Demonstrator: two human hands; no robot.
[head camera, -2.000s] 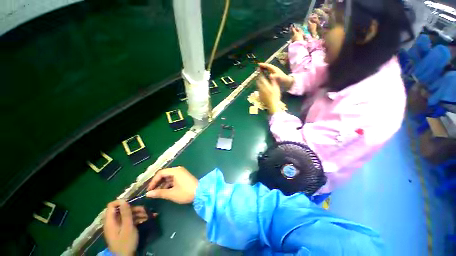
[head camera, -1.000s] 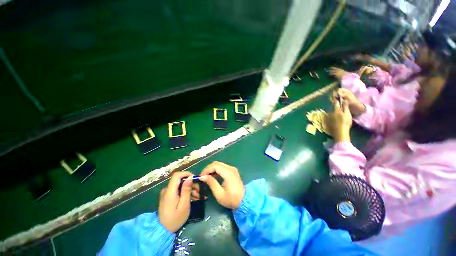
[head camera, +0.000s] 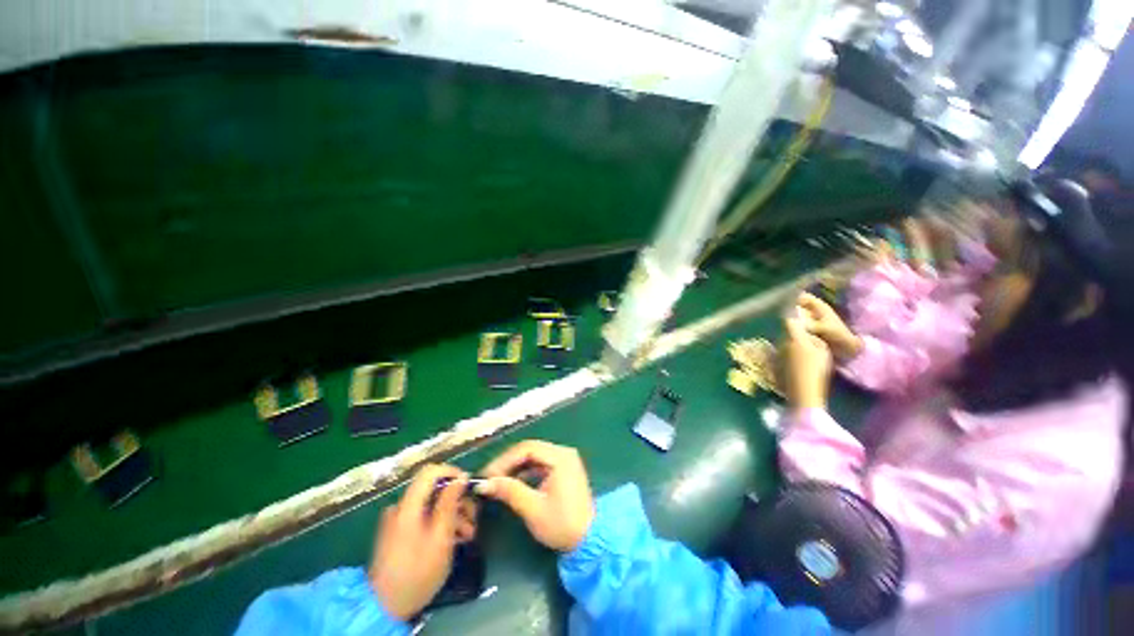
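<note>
My left hand (head camera: 417, 540) and my right hand (head camera: 547, 491) meet at the bench's belt-side edge. Their fingertips pinch a small silver-white strip (head camera: 473, 485) between them. A dark part shows at the left fingers, mostly covered, and I cannot tell its shape. Below the hands a dark piece (head camera: 465, 574), perhaps a phone housing, lies on the green bench, partly hidden by my left hand. A small pale strip (head camera: 489, 593) lies by it. The picture is blurred.
Beyond the chipped cream rail (head camera: 336, 493), several yellow-edged dark housings (head camera: 377, 398) lie on the green belt. A white post (head camera: 715, 186) stands at the rail. A separate housing (head camera: 658, 419) lies mid-bench. A black fan (head camera: 821, 559) and a neighbour in pink (head camera: 995, 460) are right.
The view has swung left, then tilted up. My hands, apart at the strip's ends two seconds ago, are now close together. The housings on the belt have shifted left relative to the post.
</note>
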